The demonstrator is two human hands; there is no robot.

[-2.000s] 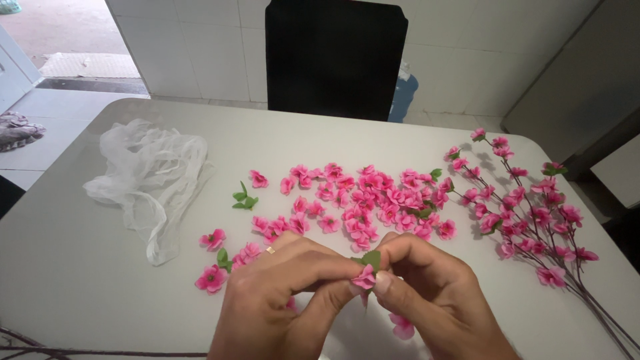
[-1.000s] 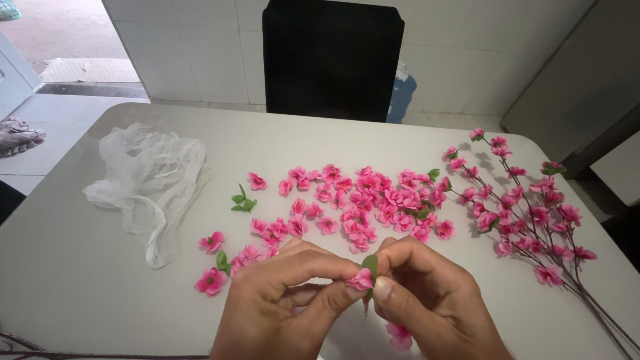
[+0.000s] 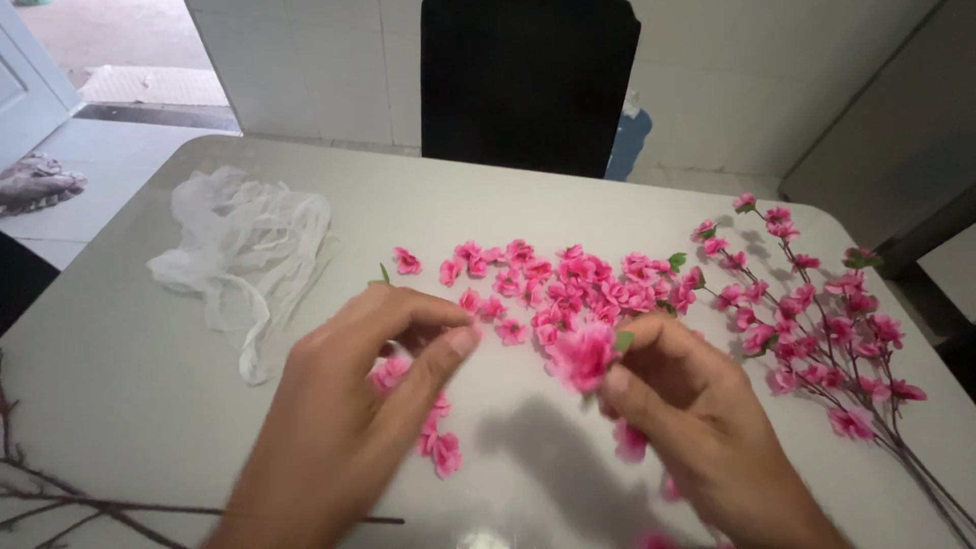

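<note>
Between the thumb and forefinger of my right hand (image 3: 686, 419) is a pink artificial blossom (image 3: 583, 357) with a small green leaf, raised above the table. My left hand (image 3: 366, 404) is apart from it on the left, its thumb and forefinger tips close together; whether they touch or pinch anything is too blurred to tell. Beyond both hands lies a loose spread of pink artificial blossoms (image 3: 572, 282), some with green leaves. A few more blossoms (image 3: 446, 455) lie beside my left hand, partly hidden by it. Others lie under and near my right hand.
Artificial blossom branches (image 3: 831, 335) lie at the right of the white table (image 3: 366, 183). Crumpled white sheer fabric or plastic (image 3: 244, 244) lies at the back left. Bare brown twigs (image 3: 114, 503) cross the front left corner. A black chair (image 3: 526, 76) stands behind the table.
My hands were together at the blossom and leaf; now they are apart. My left hand has let go and moved left, while the blossom stays in my right hand.
</note>
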